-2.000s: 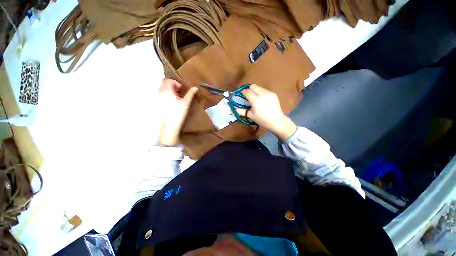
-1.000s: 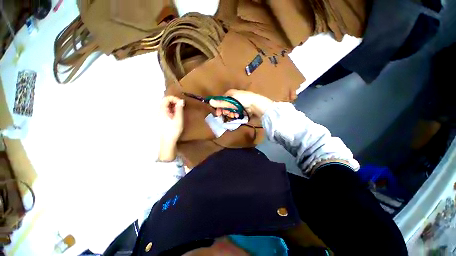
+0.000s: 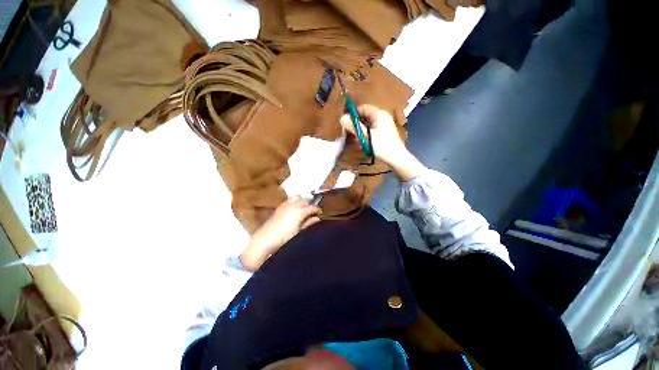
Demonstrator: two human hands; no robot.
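Observation:
Brown bag panels (image 3: pixel 278 137) lie in a stack on the white table, with a bunch of looped brown straps (image 3: pixel 230 83) at their left edge. My right hand (image 3: pixel 379 136) holds teal-handled scissors (image 3: pixel 355 124) over the panels, blades pointing up and away from me. My left hand (image 3: pixel 289 220) is at the near edge of the panels, fingertips beside a small dark and silver piece (image 3: pixel 316 194); whether they grip it is unclear. White paper (image 3: pixel 314 162) lies on the panels between my hands. A dark phone-like rectangle (image 3: pixel 326 87) lies near the scissor tips.
More brown panels and straps (image 3: pixel 141 61) lie at the far left. A patterned card (image 3: pixel 40 203) lies on the table's left side. Another pair of dark-handled scissors (image 3: pixel 63 34) is at the far left. Brown bags (image 3: pixel 32 329) sit at the lower left. Grey floor (image 3: pixel 462 144) shows on the right.
My right hand has turned the scissors from pointing left to pointing away from me. My left hand has moved toward me and right, to the near panel edge. More white paper shows.

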